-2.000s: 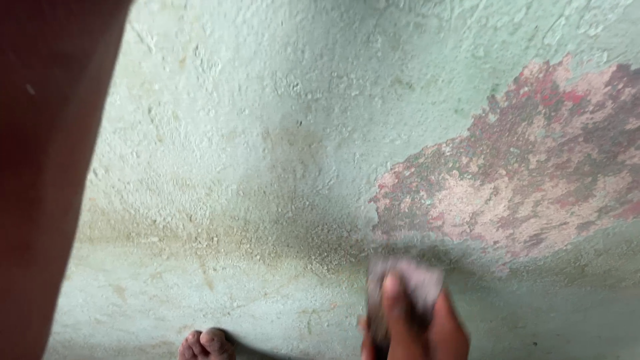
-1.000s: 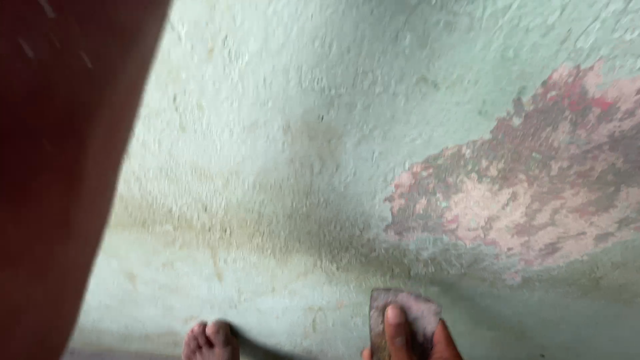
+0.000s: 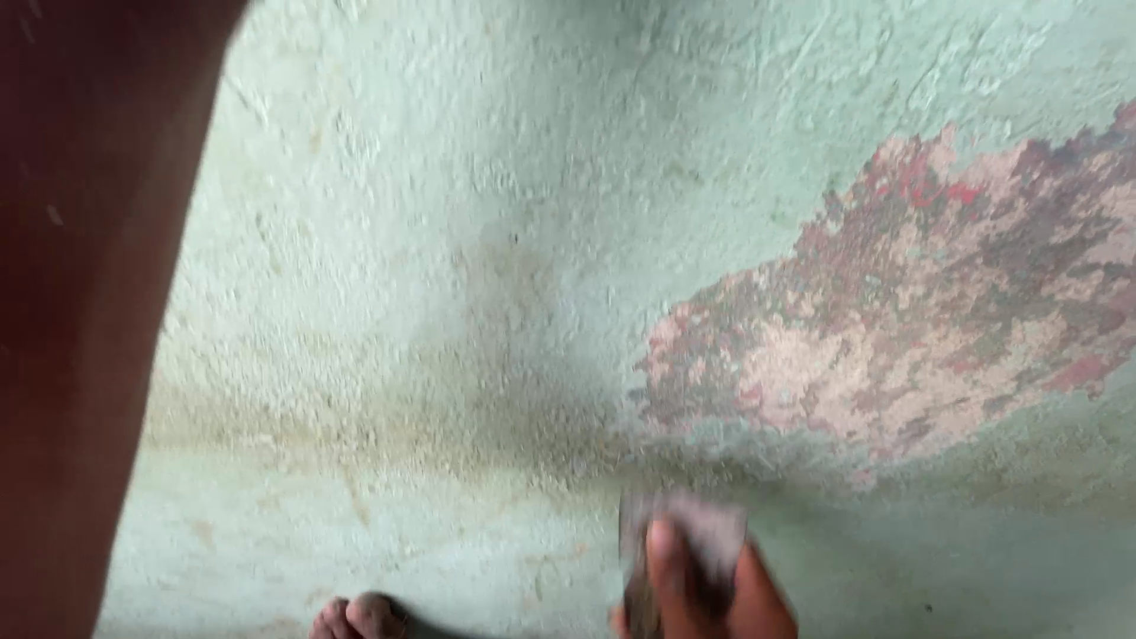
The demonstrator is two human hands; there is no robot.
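A flat grey scraper blade (image 3: 706, 524), blurred, is pinched in my right hand (image 3: 701, 590) at the bottom, right of centre. The thumb lies over its face, and fingers show on both sides. Its upper edge is just below the brownish band (image 3: 355, 435) that runs across the pale green painted surface (image 3: 399, 222). Whether the blade touches the surface cannot be told. Above and to the right of the hand spreads a patch of bare pink and grey (image 3: 887, 328) with ragged paint edges. My left hand is out of view.
What look like the toes of a bare foot (image 3: 359, 617) show at the bottom edge, left of my right hand, with a dark shadow beside them. A dark reddish-brown surface (image 3: 80, 311) with a slanting edge fills the left side.
My right hand with the scraper has moved down from the pink patch and then slightly back up towards it. It keeps its hold. The view shifts a little.
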